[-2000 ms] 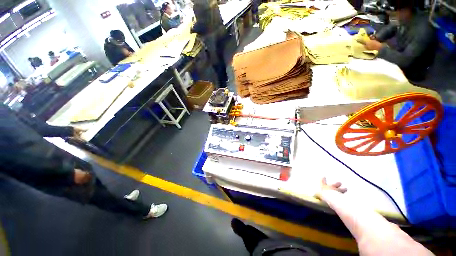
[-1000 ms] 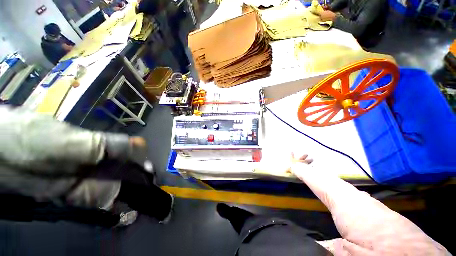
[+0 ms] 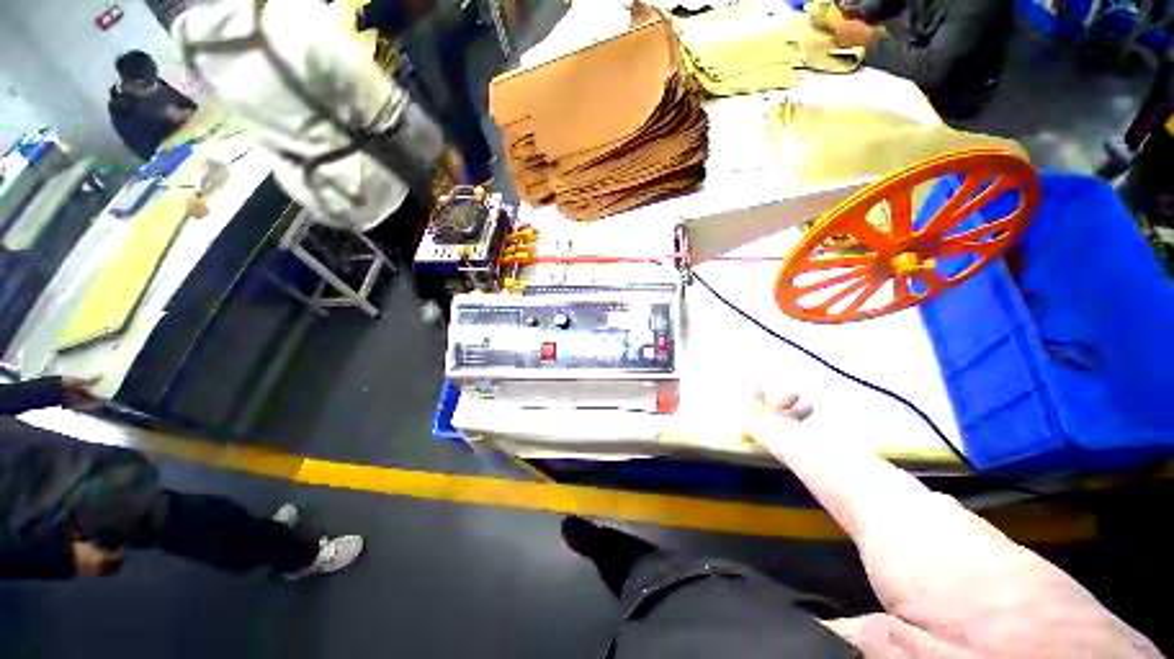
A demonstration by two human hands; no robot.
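Observation:
My right hand (image 3: 780, 418) rests on the front edge of the white table, empty, fingers slightly apart. My left hand cannot be made out. The white strip machine (image 3: 563, 337), with a dark panel, lies left of my hand. A thin reddish strip (image 3: 618, 261) runs behind it towards the orange spoked wheel (image 3: 909, 264). The wheel stands tilted at the right, partly over the blue bin (image 3: 1094, 335), which holds some dark strip. Yellow-orange rollers (image 3: 519, 249) and a round black fan (image 3: 460, 220) sit at the machine's far left end.
A stack of brown panels (image 3: 599, 122) stands behind the machine, with yellow panels (image 3: 753, 49) beyond. A black cable (image 3: 824, 354) crosses the table. A blue crate (image 3: 447, 409) shows below the left end. A person in white (image 3: 316, 110) and others are around the tables; a white stool (image 3: 337, 277) stands left.
Since the earliest frame, the view has shifted right. The person in white has moved from the left foreground to behind the machine's left end. My right hand stays on the table edge.

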